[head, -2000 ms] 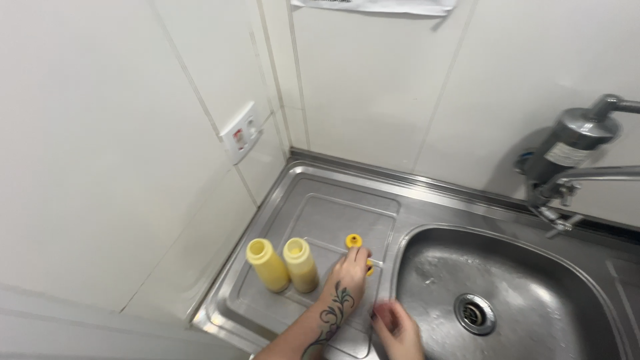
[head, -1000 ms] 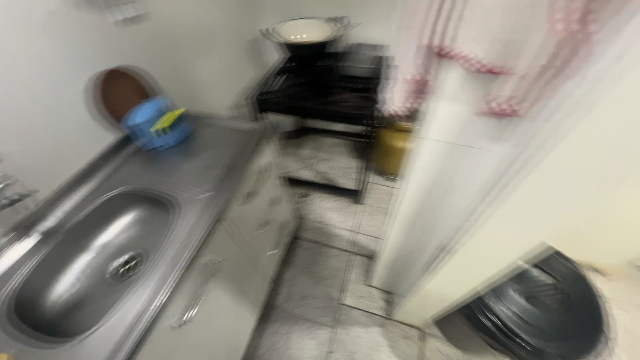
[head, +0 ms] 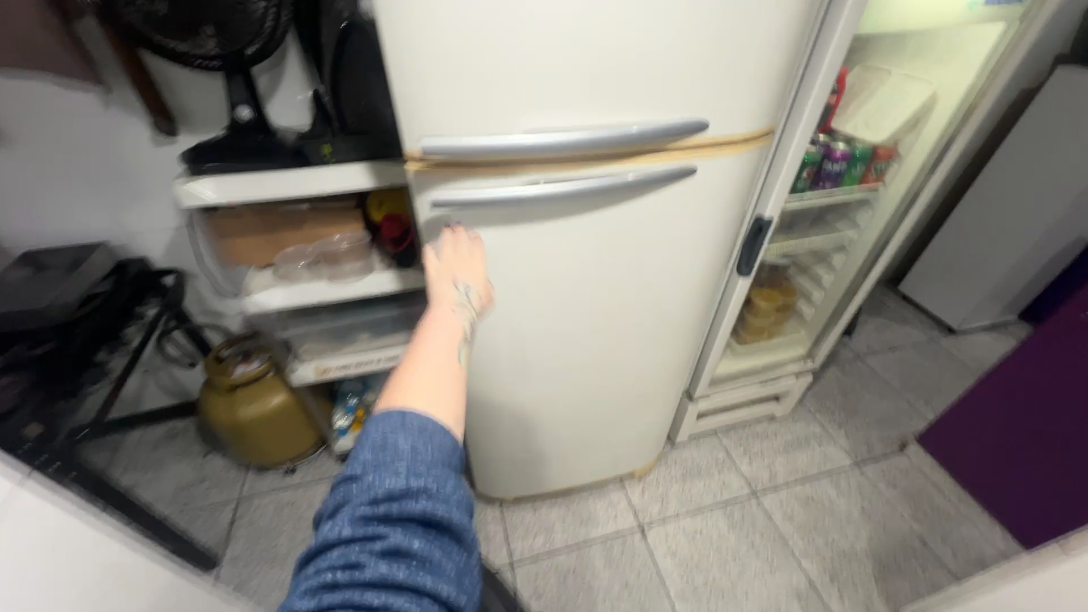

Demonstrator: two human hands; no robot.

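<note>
My left hand (head: 459, 268), tattooed at the wrist and blurred, reaches out from a blue denim sleeve (head: 399, 510). Its back faces me, and the fingers extend near the left edge of a white refrigerator's lower door (head: 578, 314). The fingertips lie just below the left end of the lower grey handle (head: 565, 187); no grip on it shows. Nothing is visible in this hand. Above runs the upper door's handle (head: 565, 138). Both doors are closed. My right hand is out of view.
Left of the refrigerator stand a white shelf unit (head: 331, 293) with plastic containers, a black fan (head: 242, 110) and a gas cylinder (head: 259, 408). To the right is a glass-door display fridge (head: 748, 246) holding cans. A purple panel (head: 1020, 425) stands at the far right, on grey floor tiles.
The view has swung from the sink to the refrigerator. My left hand, earlier at a small yellow cap beside two yellow bottles, now reaches toward the lower door. My right hand has left the view.
</note>
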